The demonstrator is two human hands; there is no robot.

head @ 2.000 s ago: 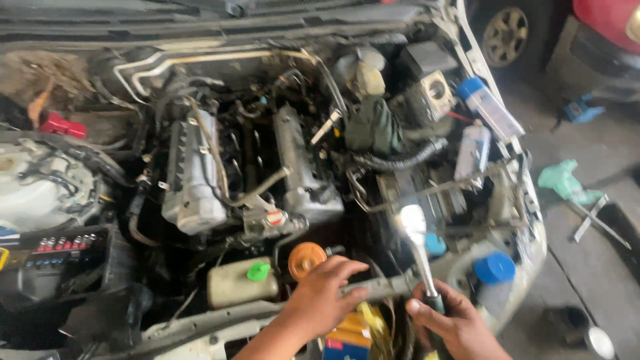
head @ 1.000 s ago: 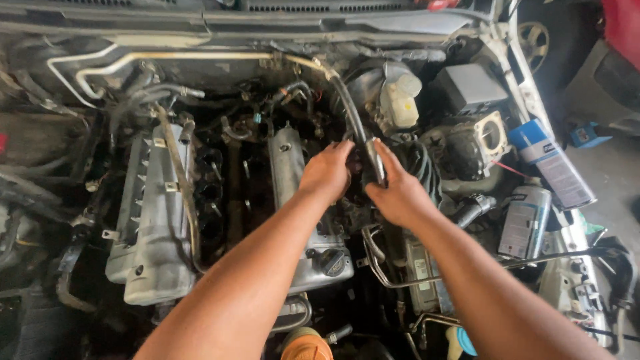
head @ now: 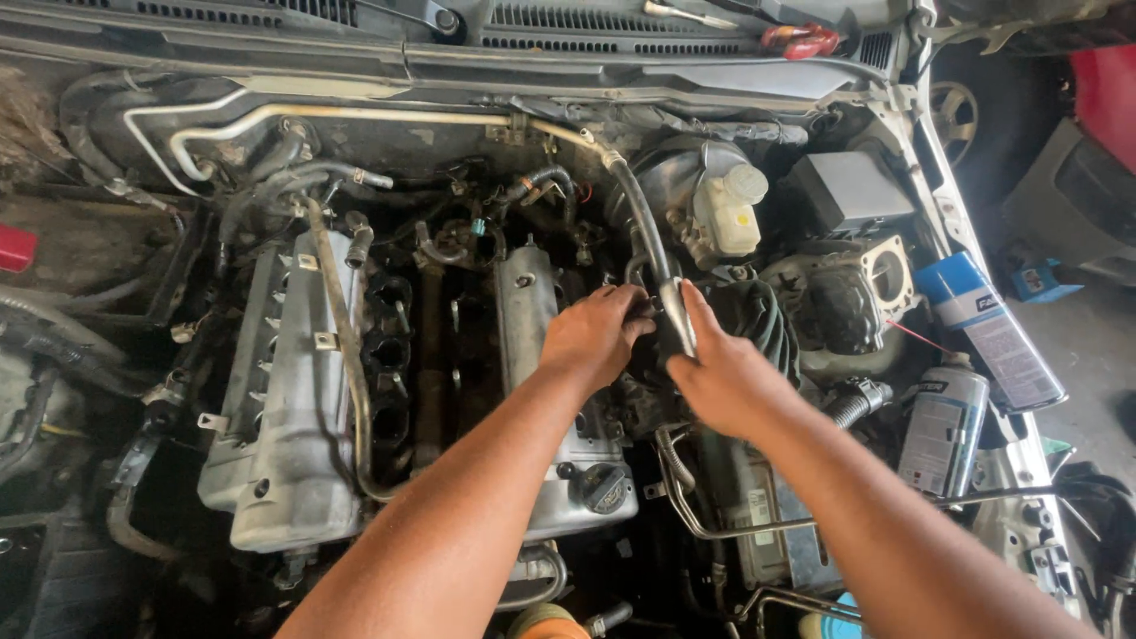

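Observation:
My left hand (head: 596,333) reaches beside the right-hand silver valve cover (head: 525,302), fingers curled near a dark part; whether it grips anything is hidden. My right hand (head: 732,373) is closed around a shiny metal piece (head: 677,315) at the lower end of a black hose (head: 641,209); I cannot tell whether it is a hose fitting or a tool. The hose bends down from a metal pipe (head: 382,114) along the firewall. A dark cloth (head: 763,324) lies just right of my right hand. An oil filler cap (head: 605,488) sits below my hands.
Another valve cover (head: 297,399) stands left. To the right are a brake fluid reservoir (head: 735,213), a throttle body (head: 852,293) and two spray cans, one upright-leaning (head: 945,426) and one tilted (head: 994,333). A ratchet (head: 688,13) and red-handled tool (head: 799,41) lie on the cowl.
Both hands have moved from the engine bay's front edge to the black hose. The ratchet held in my right hand two seconds ago is not clearly visible there now. The view has shifted.

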